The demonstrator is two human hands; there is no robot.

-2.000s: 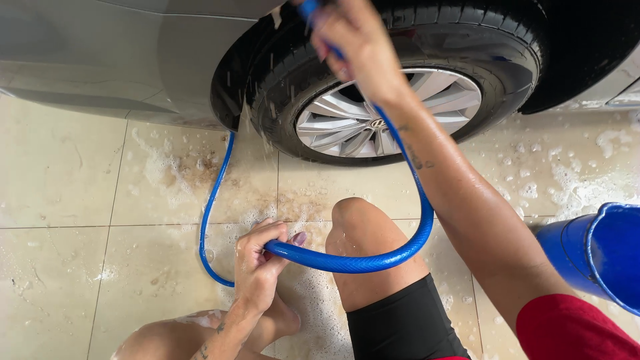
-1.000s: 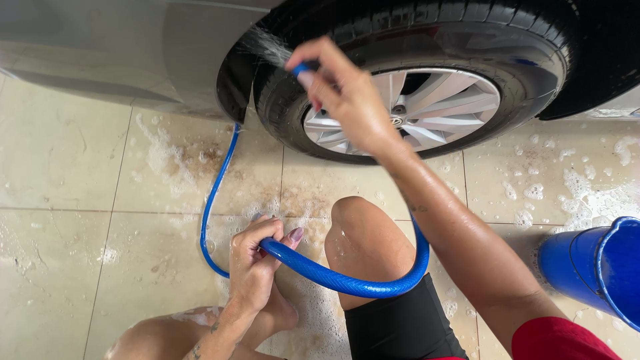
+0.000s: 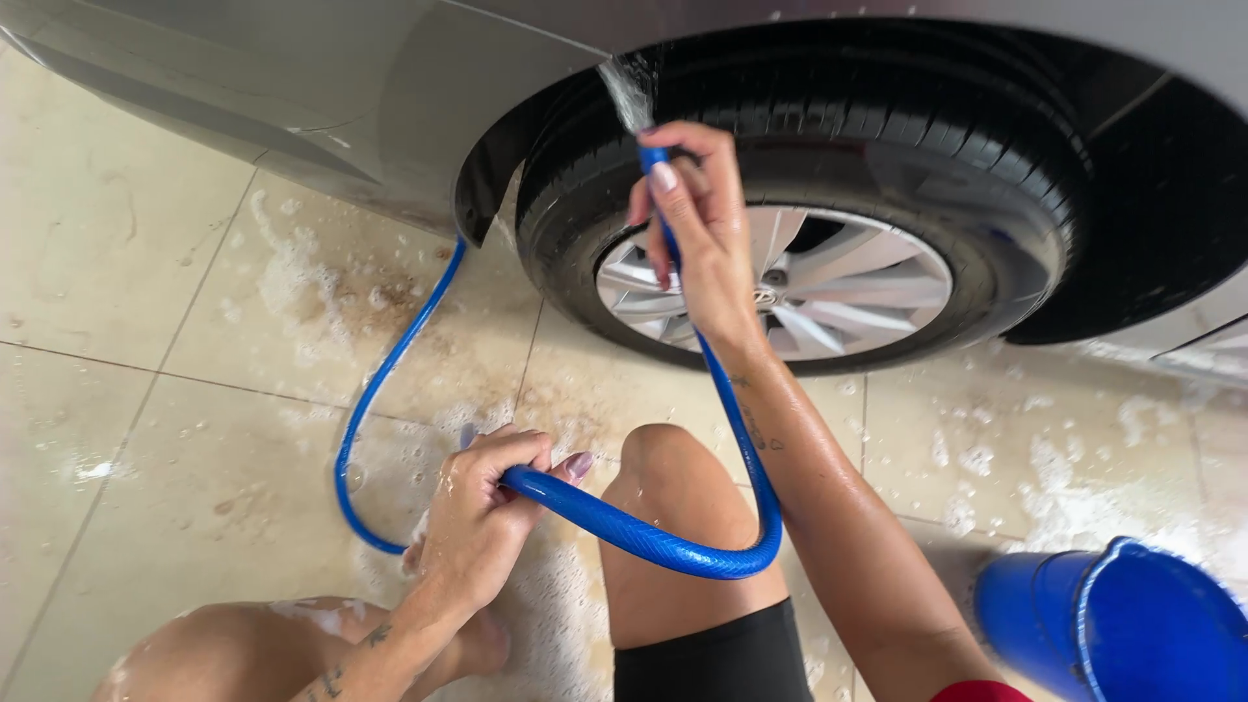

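Note:
My right hand (image 3: 704, 224) grips the end of a blue garden hose (image 3: 651, 534) in front of the upper left part of the car tyre (image 3: 994, 219). Water sprays from the hose end up at the edge of the wheel arch (image 3: 575, 83). Lower down, over the floor and beside my knee, my left hand (image 3: 492, 507) is closed around the same hose. Between my hands the hose hangs in a curve across my leg, and a further loop runs from near my left hand to under the car. The silver alloy wheel rim (image 3: 829, 283) is partly behind my right hand and wrist.
A blue plastic bucket (image 3: 1033, 604) stands on the tiled floor (image 3: 234, 468) at the lower right. Soap suds (image 3: 1058, 487) and brownish dirt spots lie on the wet tiles. The grey car body panel (image 3: 292, 78) spans the top left. My bent knees are close below the wheel.
The hose end in my right hand, pointed up and left a second ago, now points more straight up at the top edge of the arch. My left hand keeps its hold on the hose.

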